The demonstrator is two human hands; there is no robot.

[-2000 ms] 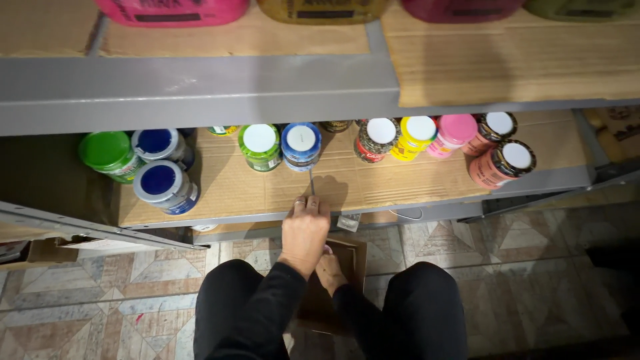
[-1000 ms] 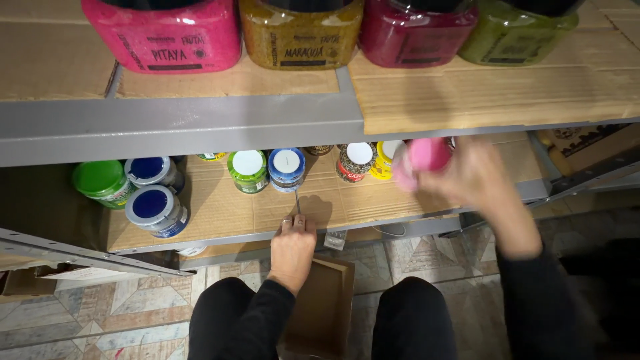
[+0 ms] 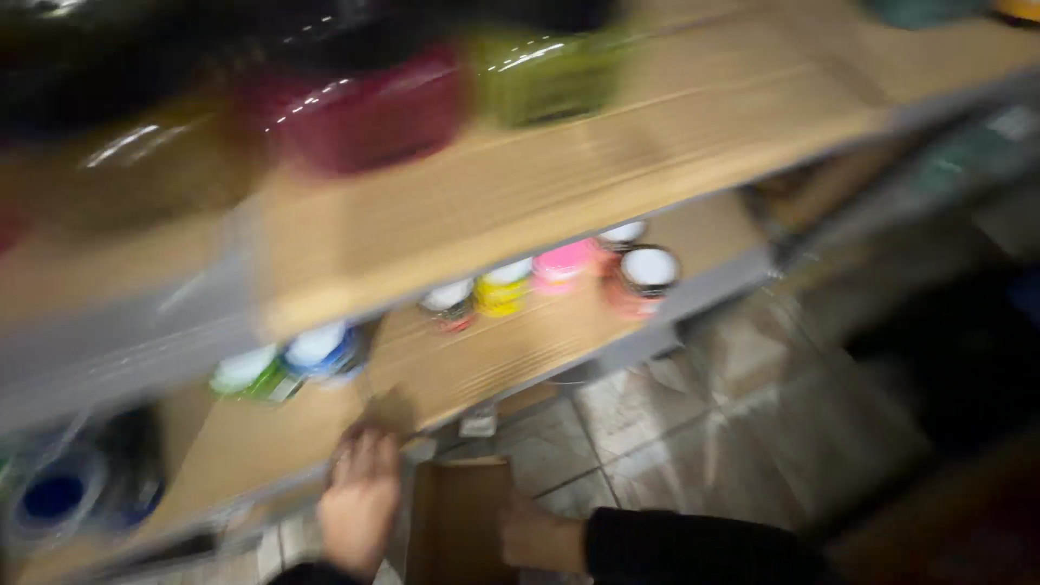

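In the blurred head view my left hand [image 3: 361, 496] rests at the front edge of the lower shelf, fingers bent; whether it holds anything cannot be made out. My right hand [image 3: 536, 532] is low, beside the right wall of an open cardboard box [image 3: 459, 520], its fingers partly hidden. On the cardboard-lined lower shelf stand a green jar [image 3: 252, 374], a blue jar [image 3: 321, 349], a dark and red jar [image 3: 448, 302], a yellow jar [image 3: 501, 291], a pink jar [image 3: 562, 264] and a salmon jar with a white-topped lid [image 3: 646, 276].
Large jars, one dark red [image 3: 374, 114] and one olive green [image 3: 556, 77], stand on the upper shelf, whose grey metal edge [image 3: 138, 325] overhangs the lower one. A jar with a blue-centred lid [image 3: 55, 497] is at lower left. Tiled floor [image 3: 650, 431] lies below.
My right hand has come down from the pink jar's place to the cardboard box, and the pink jar stands on the shelf. The view has swung right and tilted.
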